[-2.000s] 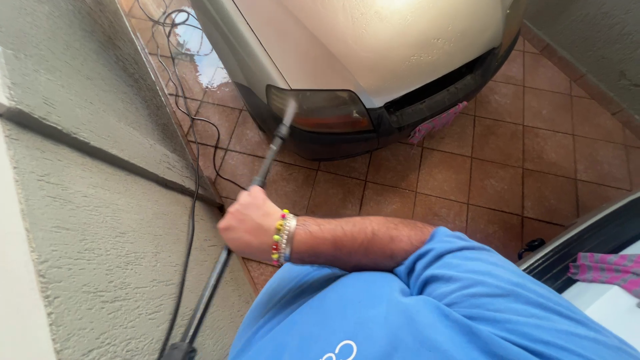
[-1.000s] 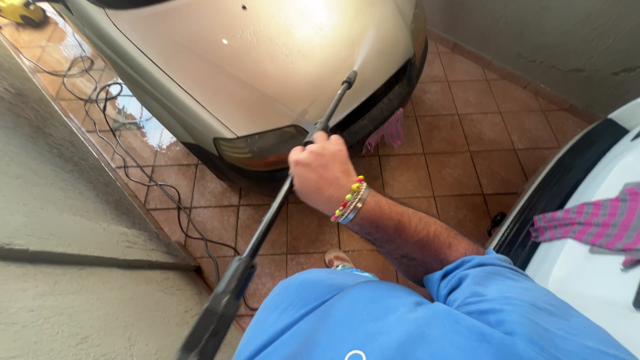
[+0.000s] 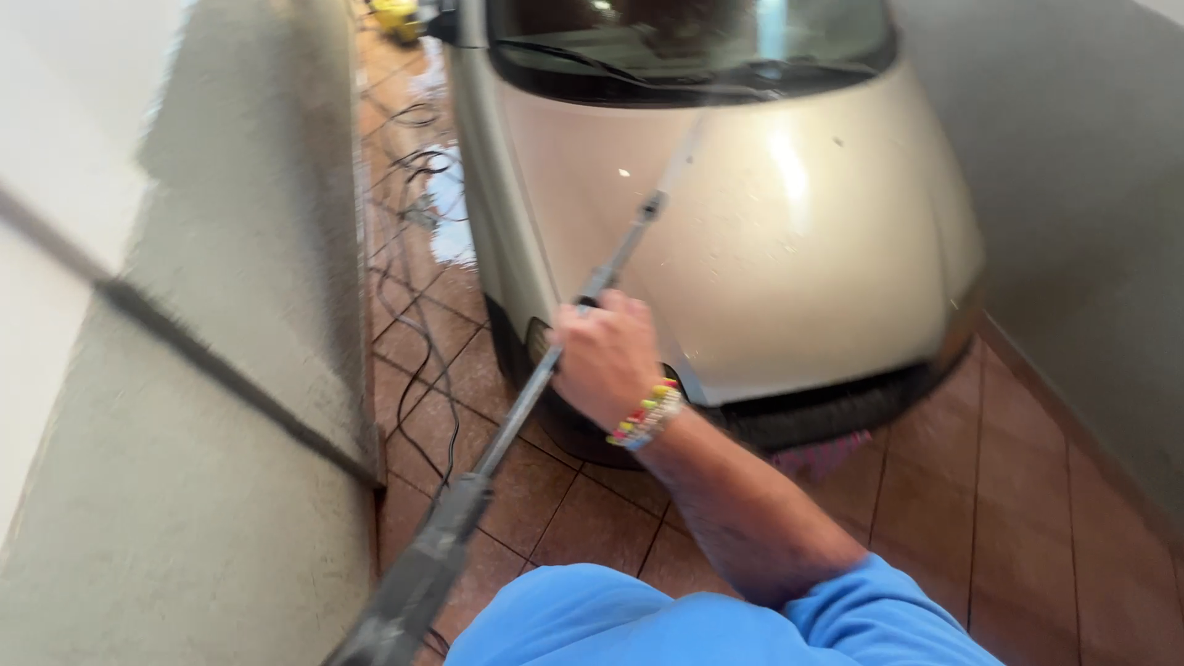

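My right hand (image 3: 609, 356), with beaded bracelets at the wrist, is closed around the metal lance (image 3: 523, 407) of a pressure washer. The black spray gun (image 3: 416, 573) runs off the bottom edge at the lower left. My left hand is out of view. The lance's tip (image 3: 653, 205) points up over the beige car's hood (image 3: 740, 268), and a faint whitish spray extends from it toward the base of the windshield (image 3: 684, 46).
A rough gray wall (image 3: 240, 277) stands at the left and another (image 3: 1064, 185) at the right. Dark hose or cable loops (image 3: 416, 342) lie on the tiled floor (image 3: 573, 499). A yellow object (image 3: 398, 18) is at the top left. Pink cloth (image 3: 823, 453) shows beneath the front bumper.
The lance tip has gone from the headlight, across the hood's front, to pointing toward the windshield. My right hand keeps its hold. The view has shifted, showing more of the car.
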